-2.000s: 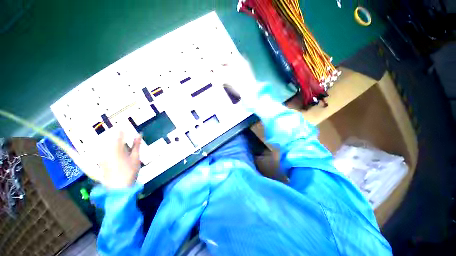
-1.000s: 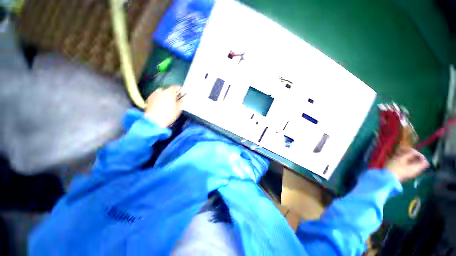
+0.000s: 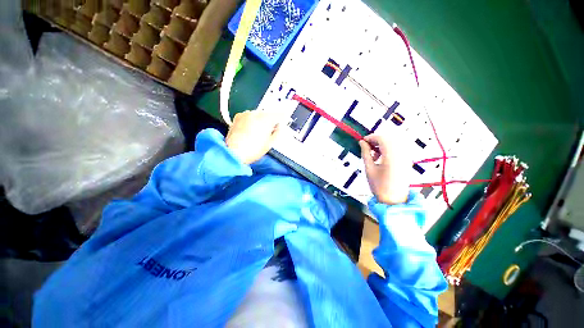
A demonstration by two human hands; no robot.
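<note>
The white panel (image 3: 378,67) with rectangular cutouts lies on the green bench, tilted in view. A red wire harness (image 3: 330,117) runs across it, its white end plug near the panel's left part. My right hand (image 3: 384,168) grips this harness near the panel's middle. More of the red wires trail over the panel's right part and beyond its far edge. My left hand (image 3: 251,134) rests at the panel's near left edge; whether its fingers hold anything is unclear. A thin yellow-orange harness (image 3: 367,92) lies on the panel between two dark tape strips.
A blue screw tray (image 3: 276,27) touches the panel's left side. A pale yellow strap (image 3: 234,64) hangs by my left hand. A cardboard divider tray (image 3: 189,54) and clear plastic (image 3: 96,122) are left. Red and yellow bundles (image 3: 485,214) and a tape roll (image 3: 511,275) are right.
My right hand has moved from the bundles at the right to over the panel, bringing red wires with it. My left hand has shifted slightly right along the panel's near edge.
</note>
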